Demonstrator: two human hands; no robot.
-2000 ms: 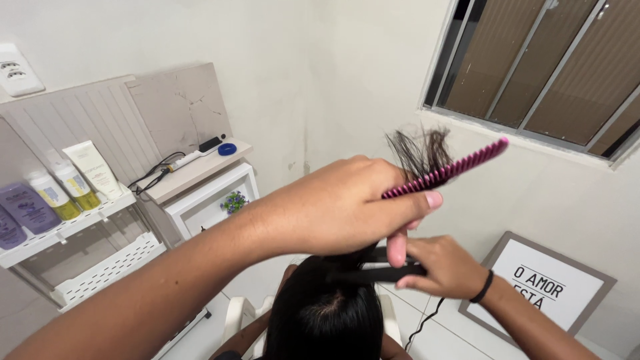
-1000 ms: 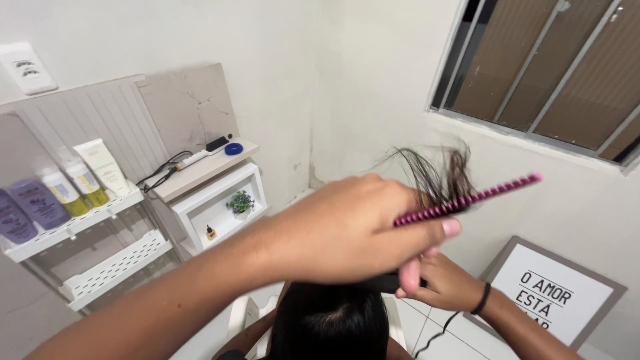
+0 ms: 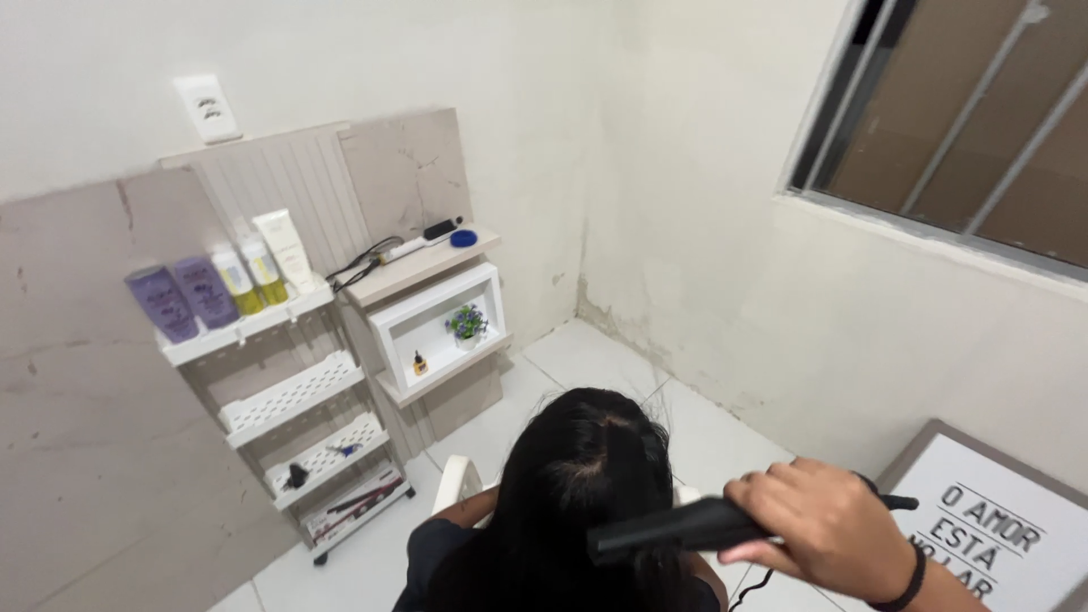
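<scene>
A person with long dark hair (image 3: 586,476) sits on a white chair (image 3: 457,482), seen from above and behind, in a dark top. My right hand (image 3: 820,518), with a dark band at the wrist, is closed around a black hair straightener (image 3: 680,529). The tool's plates end lies over the hair at the back of the head, and its plates appear closed. A dark cord hangs below my hand. My left hand is out of view, and so is the pink comb.
A white rolling shelf (image 3: 255,327) with bottles and a tube stands at the left. Beside it, a wall shelf (image 3: 425,265) holds a hot brush (image 3: 416,244) and a blue round item (image 3: 463,239). A framed sign (image 3: 994,518) leans at the right wall, below a window (image 3: 960,127).
My left hand and the pink comb with the raised lock of hair have left the view. My right hand with the straightener now shows uncovered, and the hair hangs down. The view has shifted.
</scene>
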